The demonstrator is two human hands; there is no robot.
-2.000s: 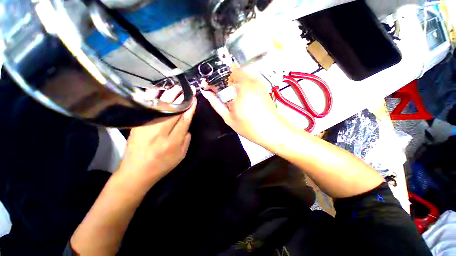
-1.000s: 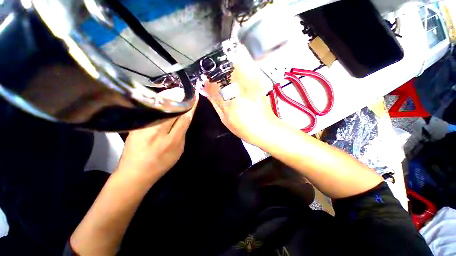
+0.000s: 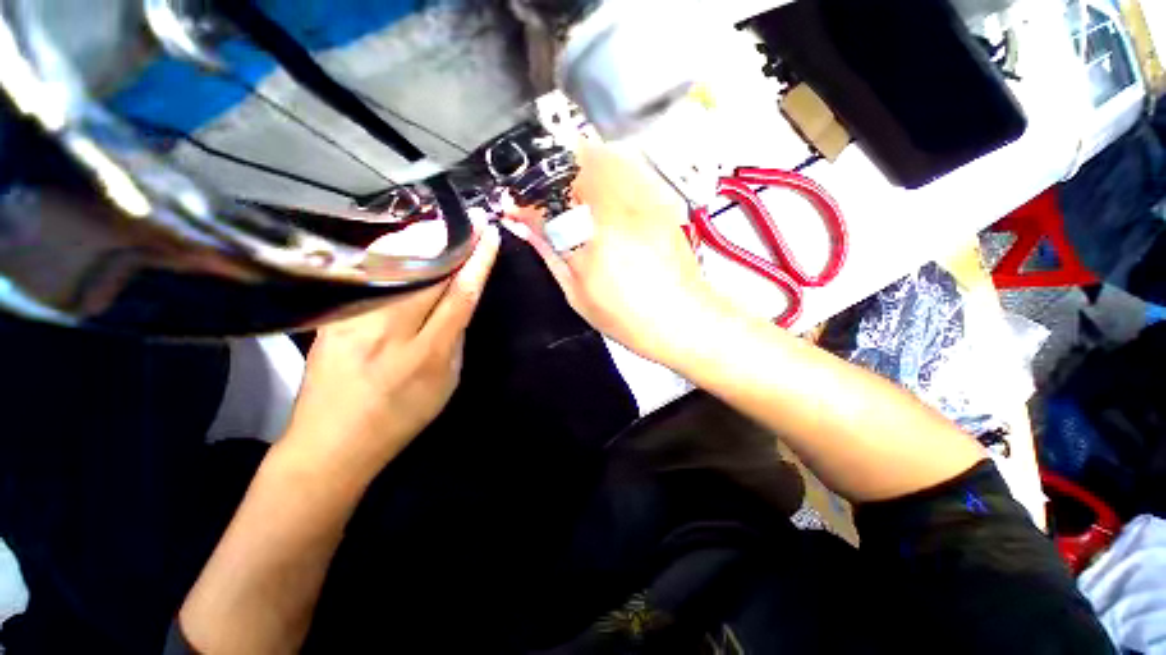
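Observation:
Black garment fabric (image 3: 544,339) runs from the needle area down over my lap. My left hand (image 3: 384,365) lies on the cloth left of the needle, its fingertips partly hidden behind the large shiny curved machine part (image 3: 256,275). My right hand (image 3: 627,262) is bent at the right of the needle, thumb and fingers near the small metal presser parts (image 3: 508,160). The fingertips of both hands nearly meet at the cloth's edge. Whether the right fingers pinch the cloth or a small piece is too blurred to tell.
Red-handled scissors (image 3: 780,237) lie on the white machine bed right of my right hand. Behind them are a tan cardboard block (image 3: 815,122) and a black phone (image 3: 895,90). A crinkled plastic bag (image 3: 914,326) lies on the board at the right. The machine head (image 3: 384,90) looms at the top left.
The large curved machine part and machine head have shifted left and down in view. Both hands stay close to the needle area, with the fingers only slightly moved.

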